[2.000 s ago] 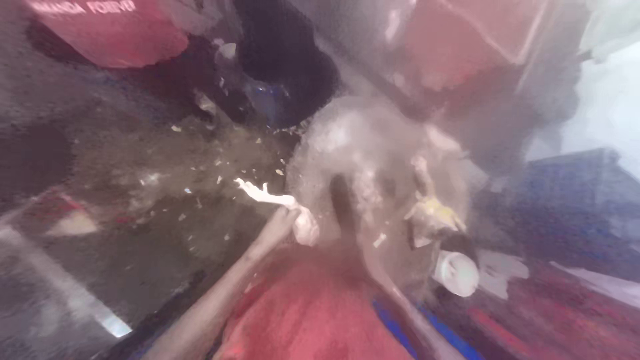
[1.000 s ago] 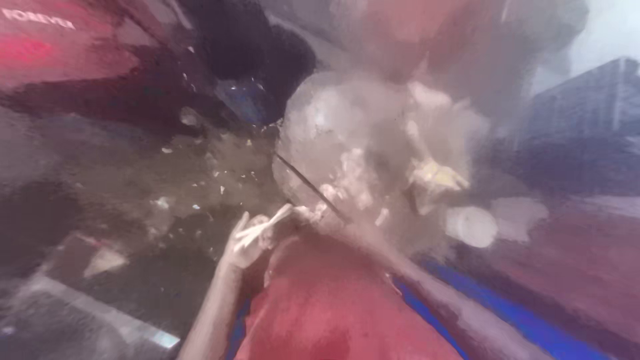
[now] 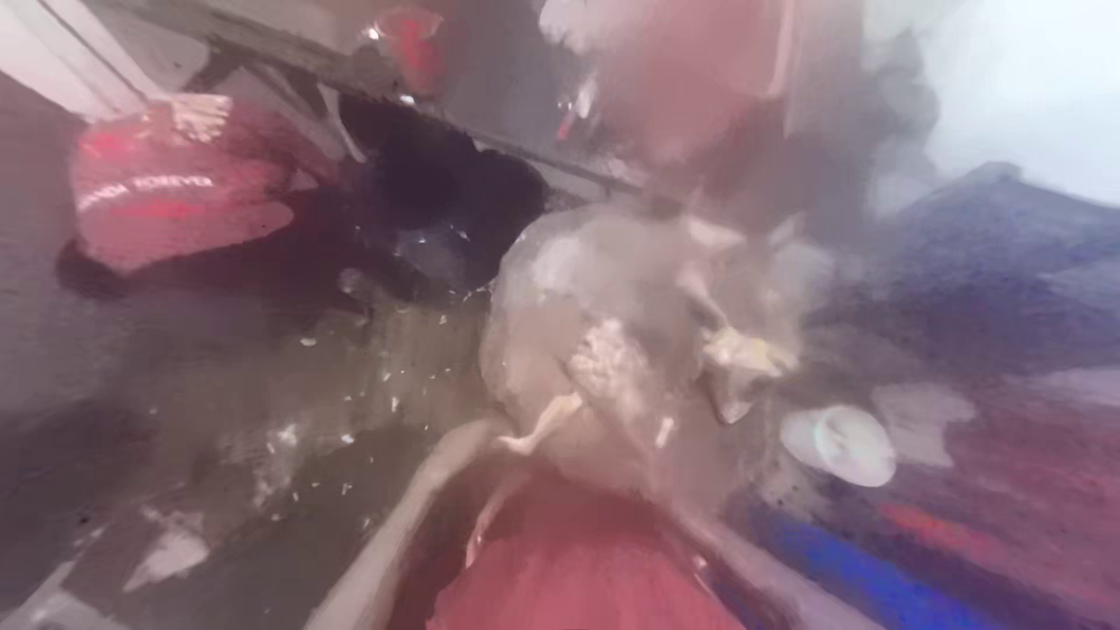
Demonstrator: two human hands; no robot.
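My left hand (image 3: 486, 433) is at the near left edge of a round, pale board or block (image 3: 542, 271), closed on the end of a thin pale piece (image 3: 547, 422), which resembles a poultry foot. My right hand (image 3: 661, 490) is low on the board's near side, blurred, around the end of a dark, narrow blade (image 3: 604, 402), apparently a knife's. The blade crosses the board close to the pale piece. A heap of small pale pieces (image 3: 608, 354) lies beside the blade. A yellowish-white piece (image 3: 748, 353) is at the right of the board.
A white cup-like container (image 3: 844, 444) lies right of the board. Behind the board on the left is a dark, rounded object (image 3: 437, 175). Farther left is a red item with lettering (image 3: 175, 192). Pale scraps (image 3: 287, 433) are scattered over the brown floor. Blue material (image 3: 884, 569) is at lower right.
My left hand, out to the left with a pale piece one second ago, is now at the board. The blade has stayed over the board since then. The view has shifted.
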